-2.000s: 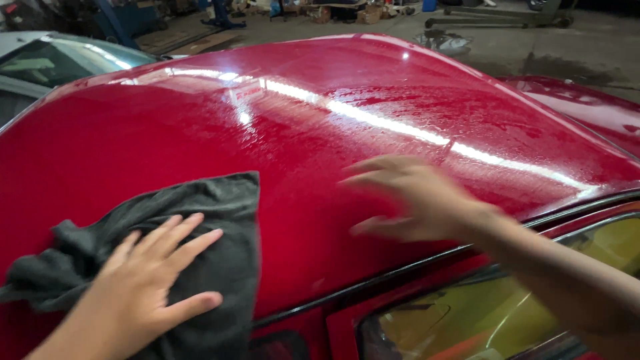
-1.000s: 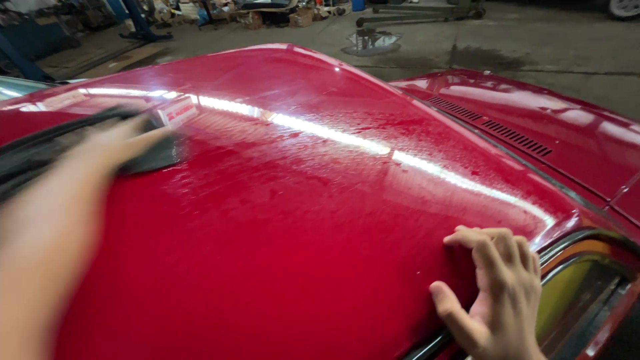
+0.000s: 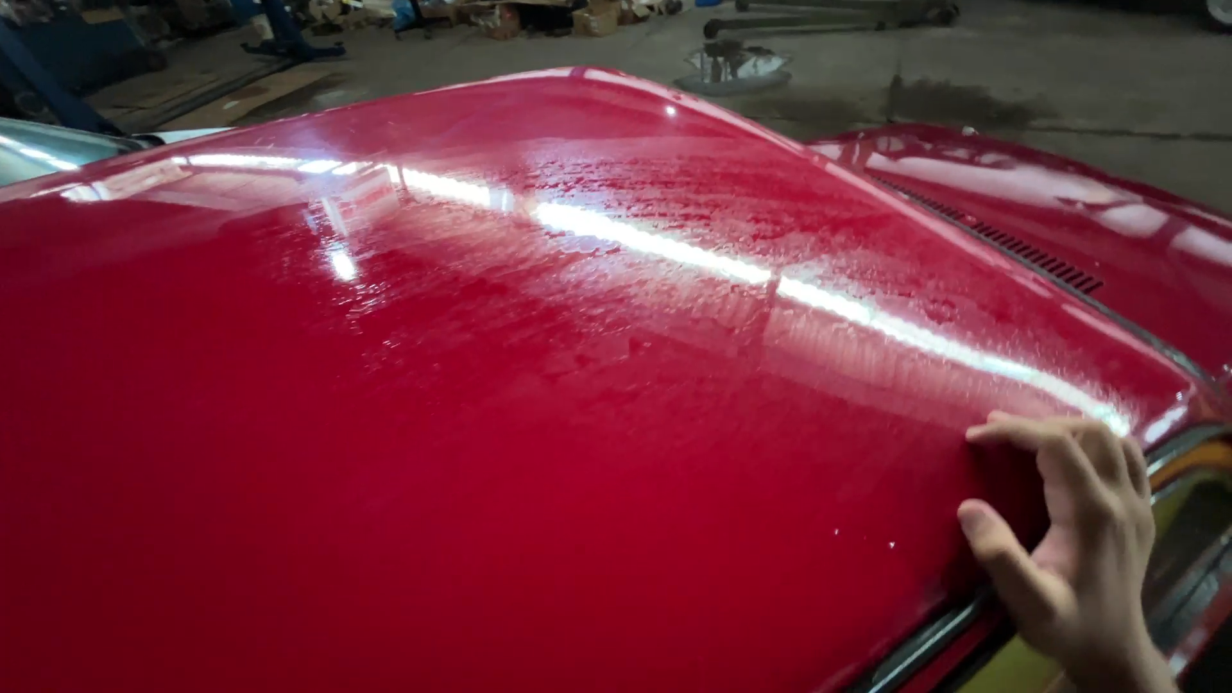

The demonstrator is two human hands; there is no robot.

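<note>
The red car roof (image 3: 462,414) fills most of the view, with wet-looking streaks and small droplets across its middle and far part. My right hand (image 3: 1078,520) rests at the roof's near right edge, above the side window, its fingers bent and apart and nothing in them. Below that hand runs the dark drip rail (image 3: 924,645) along the roof edge. My left hand is out of view, and so is the dark cloth.
Beyond the roof at right lies a red body panel with a vent grille (image 3: 1039,255). A blue lift post (image 3: 48,67) stands at far left near another car's glass (image 3: 58,149). Cardboard boxes (image 3: 595,17) and a plastic sheet (image 3: 736,67) lie on the floor.
My left hand and the dark cloth, over the roof's left side in both earlier frames, have left the view. My right hand, lifted two seconds ago, has come to the roof's right edge.
</note>
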